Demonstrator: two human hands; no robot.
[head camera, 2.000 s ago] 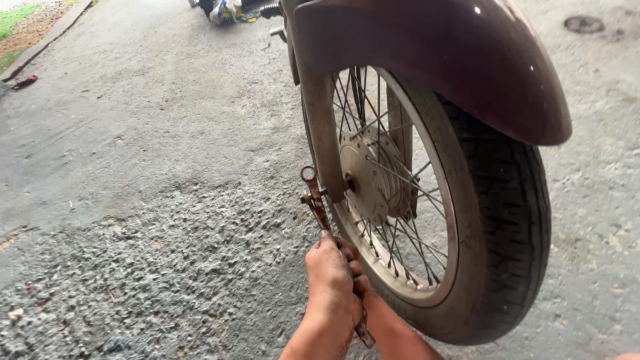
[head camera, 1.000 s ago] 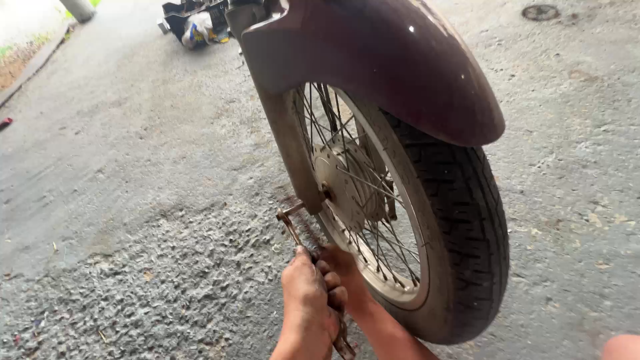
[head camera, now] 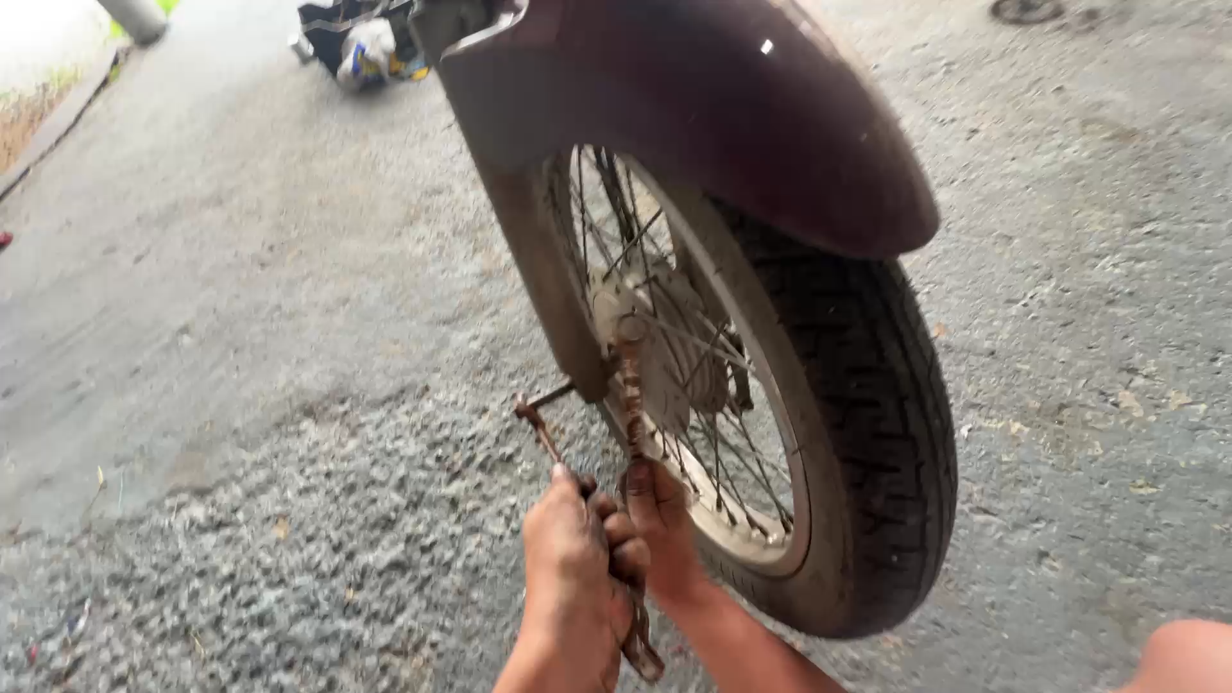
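Note:
My left hand (head camera: pixel 577 549) is closed around a rusty wrench (head camera: pixel 541 431), whose upper end meets a thin rod or bolt (head camera: pixel 553 396) beside the lower end of the fork leg (head camera: pixel 525 260). Below that hand a metal tool end (head camera: pixel 643 645) sticks out; whether it belongs to the same wrench is unclear. Just to the right, my right hand (head camera: pixel 659 510) grips a second rusty tool, a ring-ended wrench (head camera: pixel 631 395), held upright before the hub (head camera: pixel 674 337) of the spoked wheel. Its ring overlaps the hub in the view.
The tyre (head camera: pixel 866 423) stands close on the right under a dark maroon fender (head camera: pixel 731 115). Rough concrete (head camera: pixel 241 539) surrounds the wheel. A dark bag or container with items (head camera: pixel 366 53) lies behind, and a post (head camera: pixel 135 19) stands at the upper left. A knee or other bare skin shows lower right.
The right hand has moved up beside the wheel, and a ring-ended wrench now shows upright in it. The left hand stays low with its wrench at the fork's lower end.

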